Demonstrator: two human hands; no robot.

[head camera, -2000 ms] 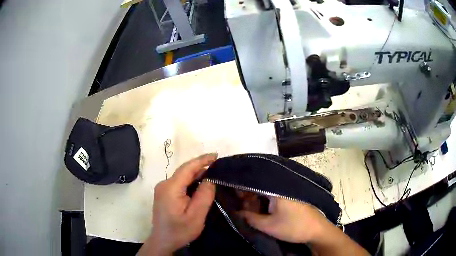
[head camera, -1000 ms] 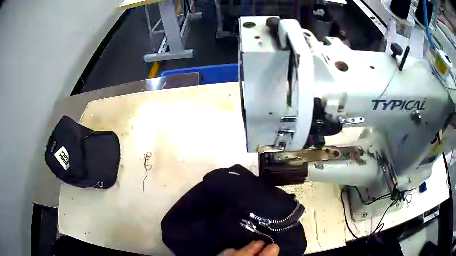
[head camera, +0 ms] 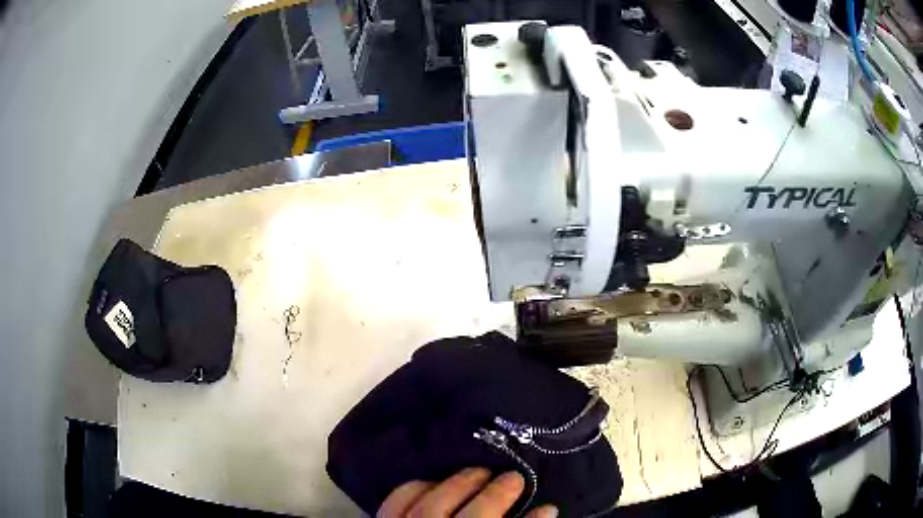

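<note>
A black fabric bag (head camera: 425,415) lies floppy at the table's near edge, below the machine's cylinder arm. Two curved silver zips with metal sliders (head camera: 522,435) show on its right part. My left hand (head camera: 455,496) is cut off by the bottom edge, its bent fingers holding the bag's near side beside the lower zip. My right hand is not visible. The bag's near edge is hidden by the fingers and the picture's rim.
A white "TYPICAL" sewing machine (head camera: 698,152) stands at right, its arm's dark brown end block (head camera: 567,339) just behind the bag. A finished black bag with a white patch (head camera: 187,319) lies at left. A loose thread (head camera: 290,334) lies on the cream table (head camera: 334,243).
The bag was held open with both hands at its zips; it now lies closed-looking with its outside up. My right hand has left view. More left fingers show than a second ago.
</note>
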